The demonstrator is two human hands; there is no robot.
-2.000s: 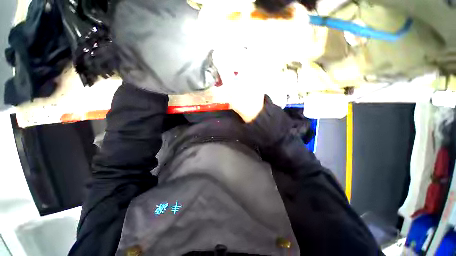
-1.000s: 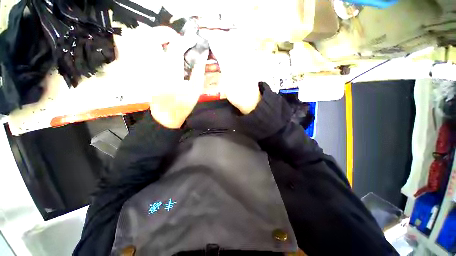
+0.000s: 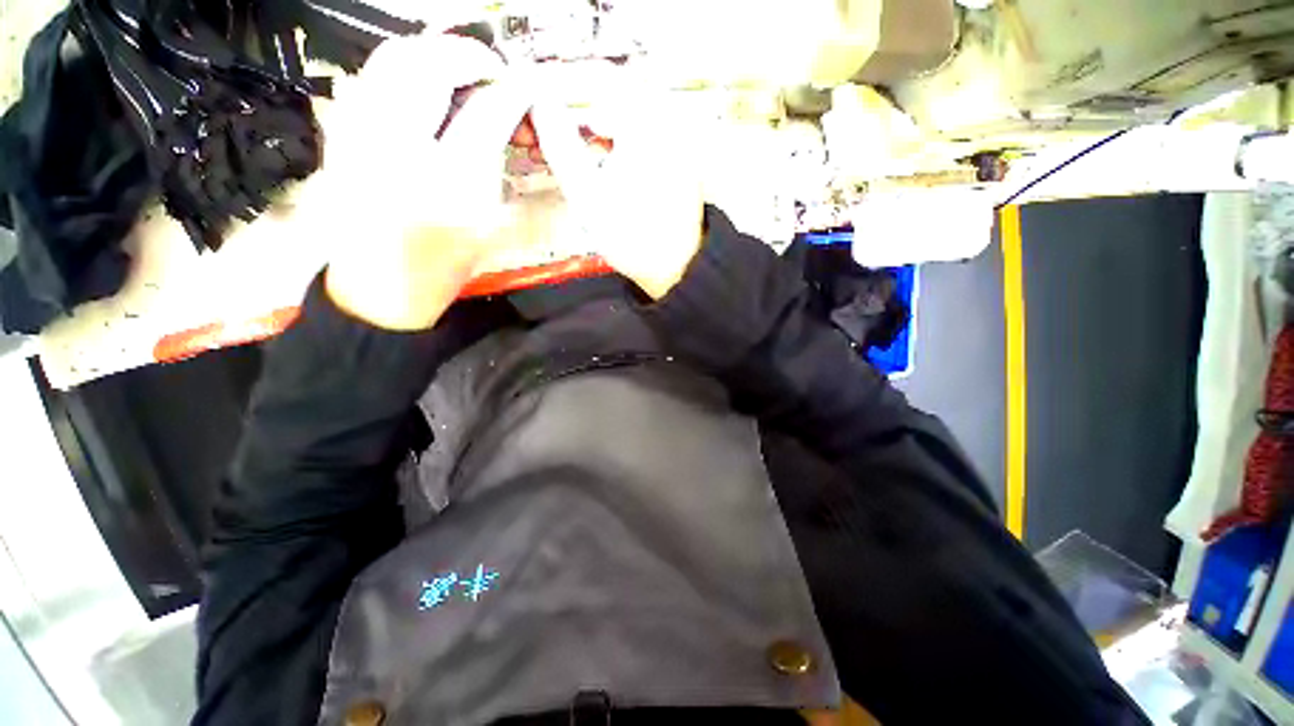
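Observation:
My left hand (image 3: 405, 185) and my right hand (image 3: 632, 192) are over the white table, washed out by glare. Their fingertips are close together near small metal parts (image 3: 554, 31) at the top centre. A small dark bit shows at my left fingers, but I cannot tell what it is or whether either hand grips it. The zip pile (image 3: 227, 156), black strips with pale lines, lies to the left of my left hand. Plain black cloth (image 3: 57, 199) lies beside it at the far left.
The cream sewing machine body (image 3: 1022, 64) fills the upper right. The red-orange table edge (image 3: 227, 338) runs below my hands. A blue crate (image 3: 905, 319) with black cloth is below the table at right. A yellow floor line (image 3: 1013, 383) and shelving with blue bins (image 3: 1237, 582) lie further right.
The grey cloth over my left hand two seconds ago is gone from view. Since one second ago, my left hand has moved left and up, and my right hand slightly left.

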